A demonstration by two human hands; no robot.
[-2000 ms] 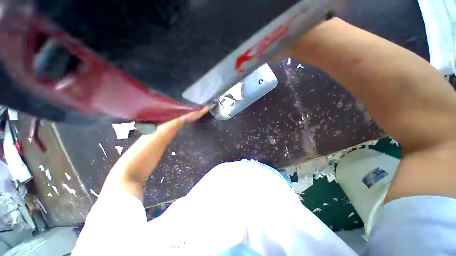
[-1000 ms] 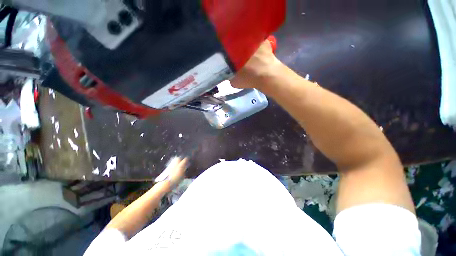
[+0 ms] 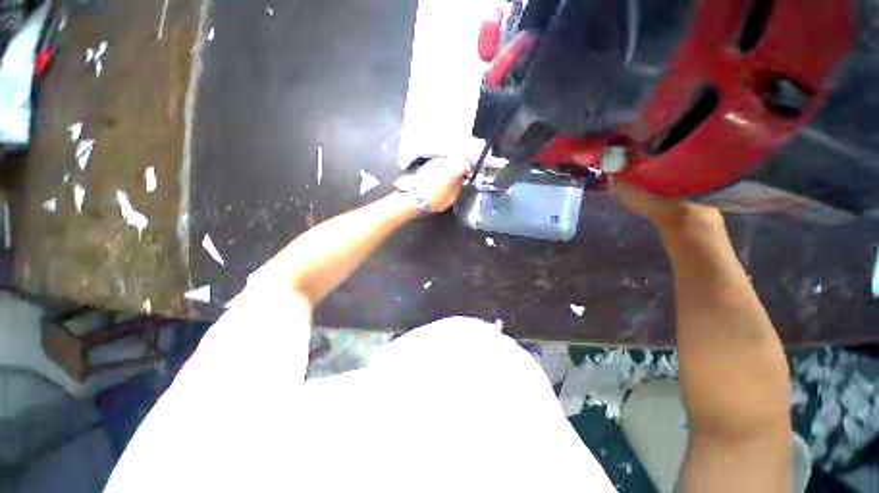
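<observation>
The red and black cutting machine (image 3: 665, 106) fills the upper right of the view. Its silver base plate (image 3: 525, 207) lies on the dark table (image 3: 279, 116) under the motor. A long white fabric stack (image 3: 439, 82) stands beside the machine and runs to the top edge. My left hand (image 3: 439, 185) is at the stack's near end, close to the base plate; its fingertips are partly lost in glare, and its grip is unclear. My right hand (image 3: 660, 204) is mostly hidden behind the motor housing; only the wrist and part of the hand show.
Small white scraps (image 3: 130, 210) lie on the table's lighter brown left section. A wooden stool (image 3: 96, 339) stands on the floor at lower left. A pale round bin (image 3: 655, 424) and scraps on green floor are below the table edge at right.
The machine has shifted to the right in view. The white stack now shows at top centre. My left hand has moved from the table's front edge up to the stack's near end.
</observation>
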